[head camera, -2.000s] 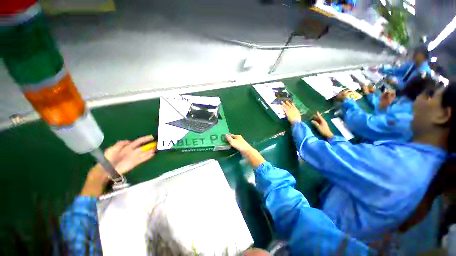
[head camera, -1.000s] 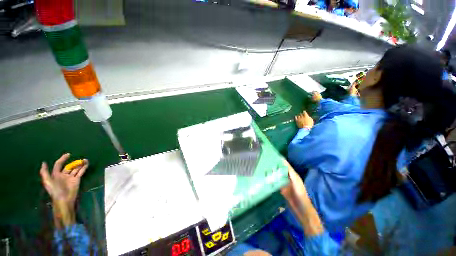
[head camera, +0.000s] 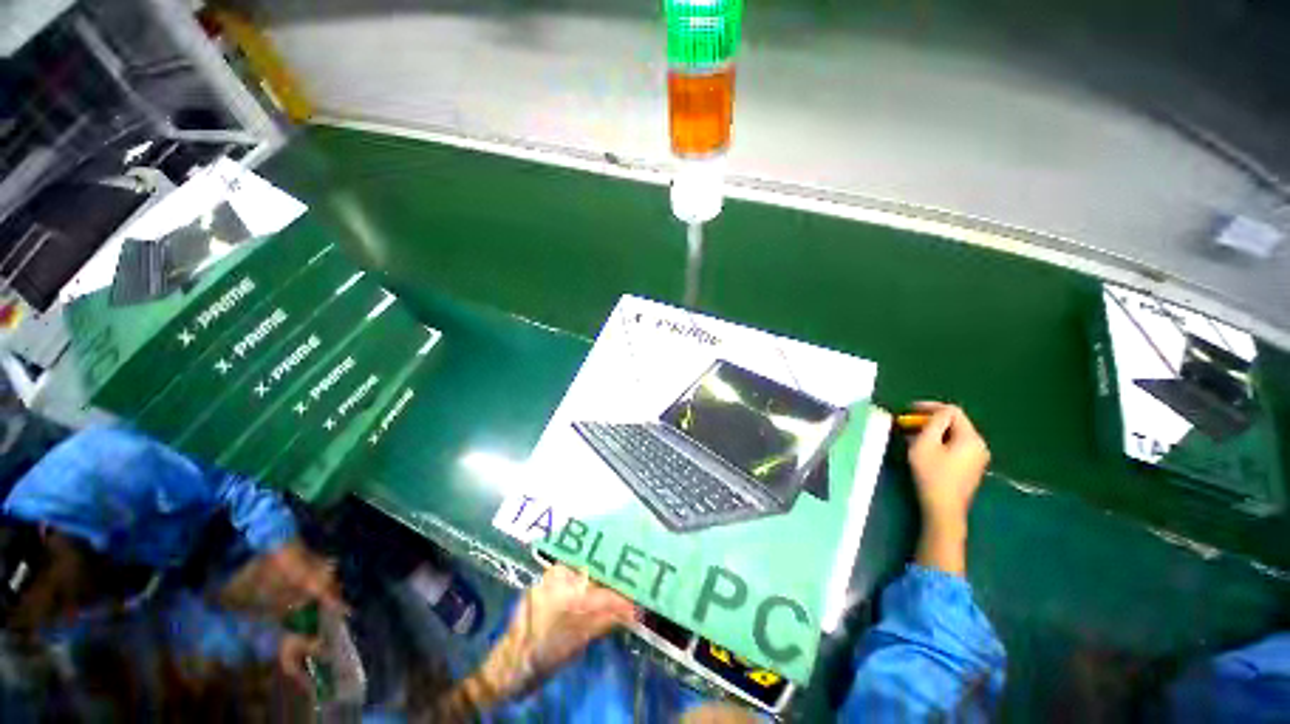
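Observation:
A white and green retail box (head camera: 707, 467) lies over the check-weighing scale. A strip of the silver pan (head camera: 857, 545) shows at its right, and part of the black keypad (head camera: 743, 672) below its front edge. The weight display is hidden. My left hand (head camera: 573, 615) is at the box's front edge with its fingers on that edge. My right hand (head camera: 945, 460) is just beyond the box's right edge, holding nothing, fingers bent, with an orange cover on a fingertip. The signal tower (head camera: 700, 113) stands behind, its green section bright.
A stack of several retail boxes (head camera: 269, 354) stands at the left on the green bench. Another retail box (head camera: 1195, 403) lies on the green conveyor (head camera: 990, 318) at the right. A person in a blue cap and smock (head camera: 120, 523) is at lower left, and a blue sleeve shows at lower right.
The view has swung left. The retail box has come from the conveyor, through the air in my right hand, onto the scale. My left hand is now at its front edge; my right hand has let go.

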